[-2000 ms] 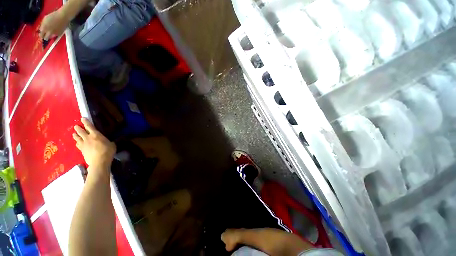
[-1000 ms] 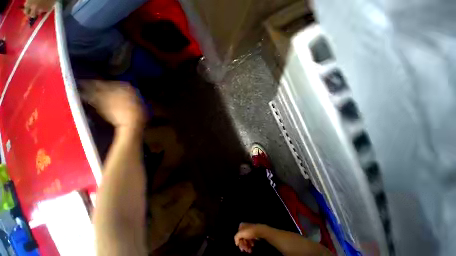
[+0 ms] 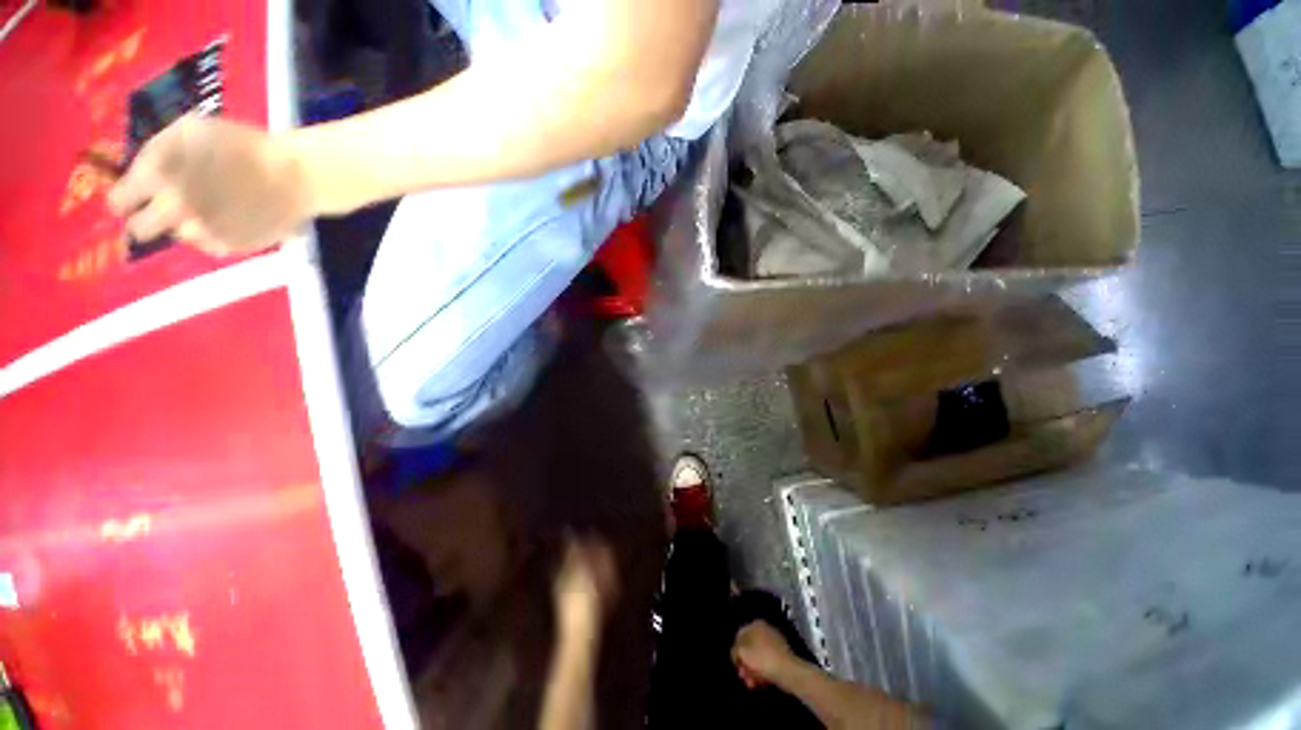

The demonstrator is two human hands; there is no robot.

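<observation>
My left hand [image 3: 582,578] is blurred and hangs low over the dark floor area, right of the bench edge; its fingers cannot be made out. My right hand [image 3: 763,653] is small, near the bottom centre over my dark trousers, with its fingers curled; whether it holds anything is hidden. Neither hand touches the bench. The red-covered bench [image 3: 157,499], with gold print and white strips, runs along the left side.
A seated person's forearm [image 3: 471,143] reaches over the bench beside a dark printed patch. An open carton [image 3: 1077,157] holds crumpled wrapping. A smaller carton [image 3: 885,442] with dark contents rests against a pale wrapped stack [image 3: 1056,571] at the lower right.
The view has swung towards the neighbour and the cartons. My left hand has left the bench edge and is now low beside it. The white board and foam trays' pockets are out of view.
</observation>
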